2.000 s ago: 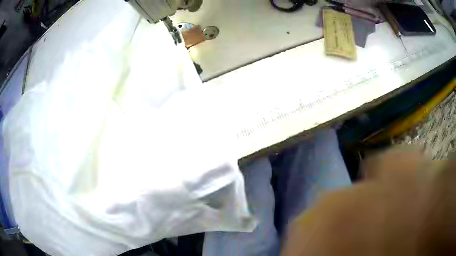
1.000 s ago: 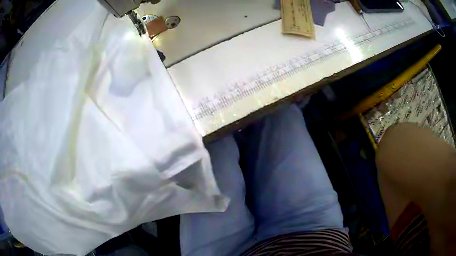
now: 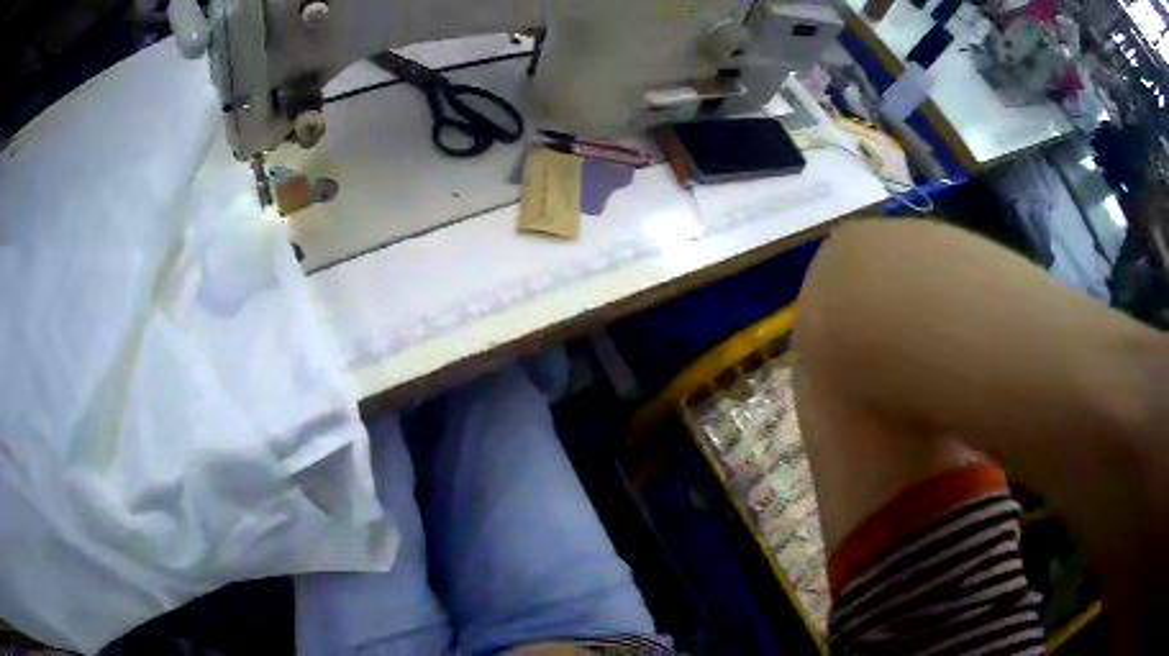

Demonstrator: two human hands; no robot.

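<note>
A large white cloth (image 3: 192,397) covers the left of the table and hangs over its front edge towards my lap. Its upper right edge reaches the presser foot and needle (image 3: 265,186) of the cream sewing machine (image 3: 423,18). A copper-brown plate (image 3: 295,195) sits beside the foot. Neither of my hands is in view and nothing visible holds the cloth. My right arm shows bent at the right, with its hand out of the picture.
Black-handled shears (image 3: 474,118) lie behind the work. A yellow-tan ticket (image 3: 550,192) lies on a grey-purple scrap (image 3: 610,185), near pink snips (image 3: 600,149), a brown-handled tool (image 3: 676,156) and a black phone (image 3: 737,146). A yellow-framed rack (image 3: 718,349) stands below right.
The view has swung up and right, bringing the shears and more of the machine into sight. My right arm appears higher and larger. The cloth keeps about the same lie on the table.
</note>
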